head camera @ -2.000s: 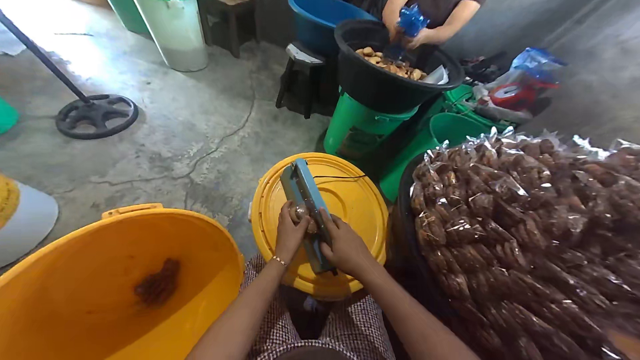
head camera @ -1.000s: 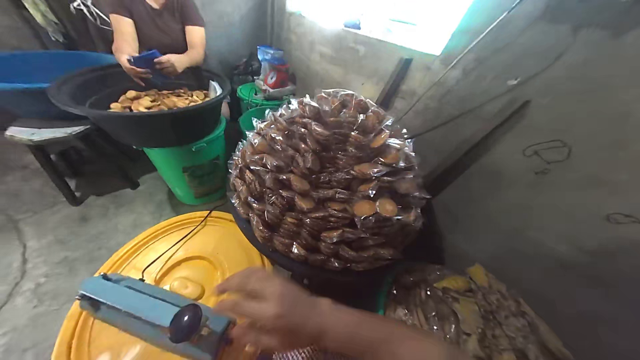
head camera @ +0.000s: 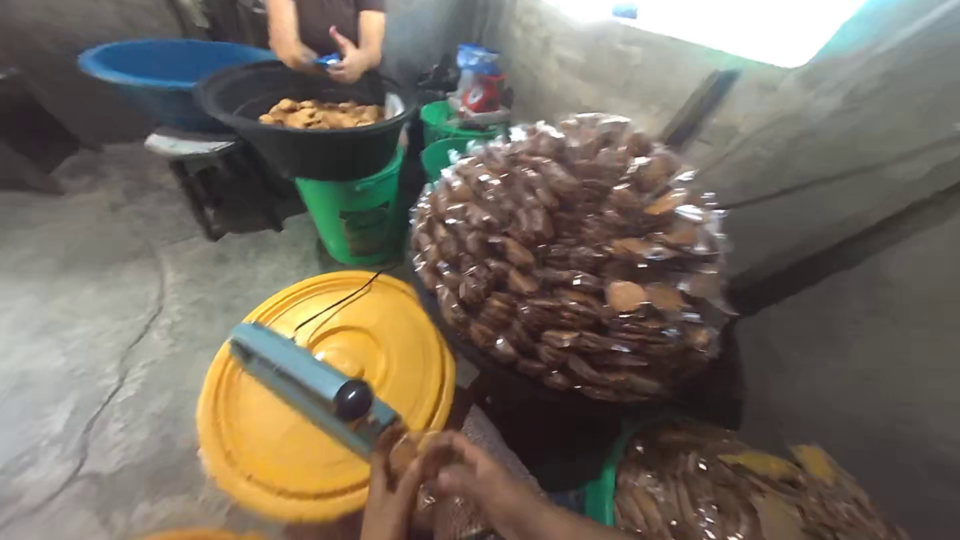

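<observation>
My left hand and my right hand are close together at the lower middle, by the near end of a blue impulse sealer. Between their fingers is a clear plastic packet with a round brown piece; my left hand grips it. Blur hides whether my right hand holds it too. The sealer lies across a yellow round lid, its black knob toward me and a thin cord trailing off the far side. A large heap of clear packets with brown pieces rises to the right.
A green container of more packets stands lower right. Beyond are a black basin of brown pieces on a green bucket, a blue basin, a stool and a co-worker's hands. A concrete wall rises right.
My right hand, over the sealer's near end a second ago, is now beside my left hand, which has come into view with a packet. The view has swung right since the oldest frame.
</observation>
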